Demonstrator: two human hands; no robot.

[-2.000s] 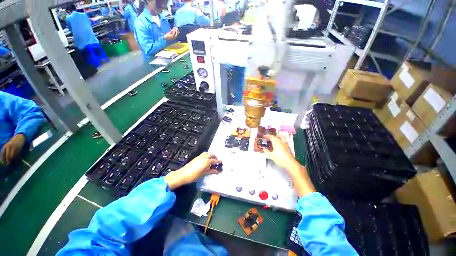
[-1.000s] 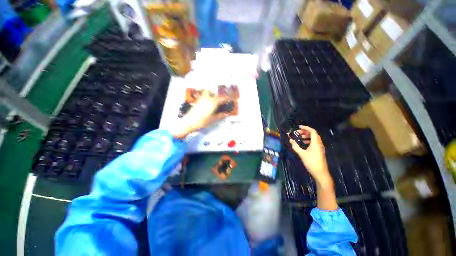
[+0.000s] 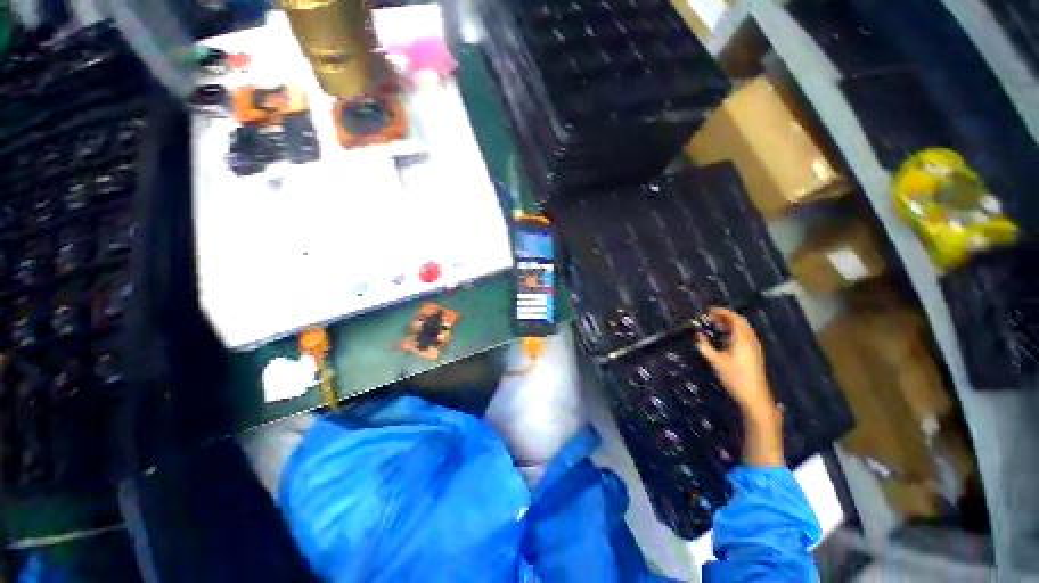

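My right hand (image 3: 741, 370) is over the black blister trays at the lower right, its fingers closed around a small dark part (image 3: 716, 334). The tray (image 3: 667, 416) below and left of the hand has shiny parts in several pockets. Another black tray (image 3: 672, 245) lies just beyond it. My left hand is not in view. The fingertips are small and blurred, so whether the part touches the tray cannot be told.
The white machine base (image 3: 353, 233) holds an orange-brown fixture (image 3: 370, 118) under the brass press head (image 3: 336, 51). A spare fixture (image 3: 432, 329), an orange-handled tool (image 3: 318, 351), white tissue (image 3: 289, 377) and a phone-like device (image 3: 533, 273) lie nearby. A tray stack (image 3: 615, 85) stands behind; cartons (image 3: 775, 142) are right.
The view has turned down and right. My right hand has moved with its part from beside the base to the lower trays. My left hand has left the fixtures and the picture.
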